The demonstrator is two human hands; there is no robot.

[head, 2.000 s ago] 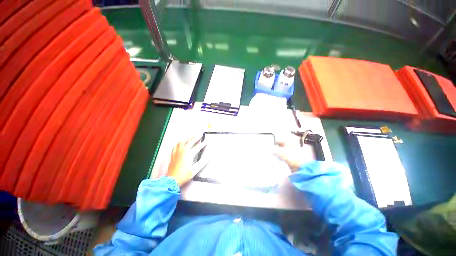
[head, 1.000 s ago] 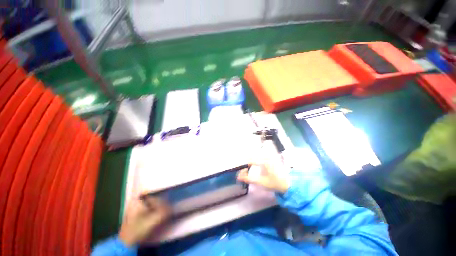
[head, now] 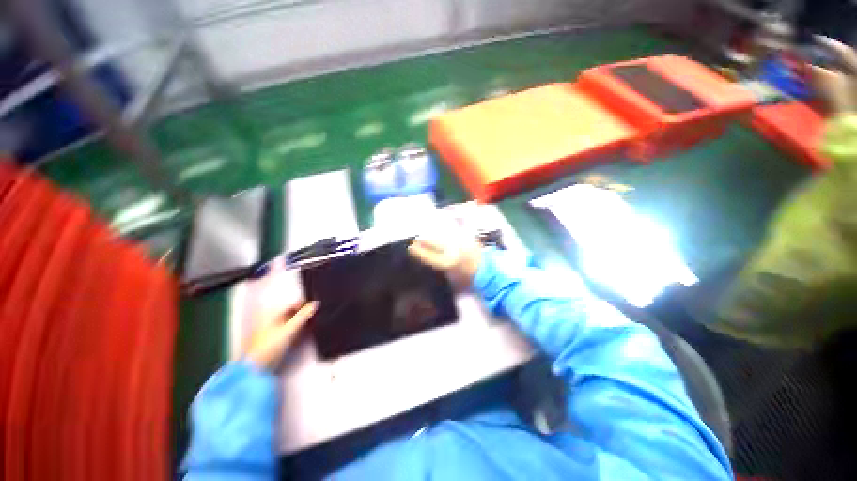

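Note:
A black rectangular screen assembly point(head: 376, 305) shows its dark face, tilted a little, over the pale work mat point(head: 376, 399). My left hand point(head: 280, 333) is at its left edge with the fingertips on the edge. My right hand point(head: 446, 256) is at its upper right edge, fingers on the rim. Both hands hold the assembly. The picture is blurred, so I cannot tell whether its lower edge touches the mat.
LCD modules point(head: 319, 209) and dark panels point(head: 225, 235) stand behind left. Bottles in a blue holder point(head: 402, 180) are behind the mat. Orange foam trays point(head: 85, 348) lean at left; flat stacks point(head: 536, 131) lie back right. Modules point(head: 620, 240) lie right. A yellow sleeve point(head: 799, 244) is at far right.
The assembly has turned from a steep tilt to show its black face and has moved away from my body. Both hands moved with it. The view has shifted, and a person's hand now shows at far right.

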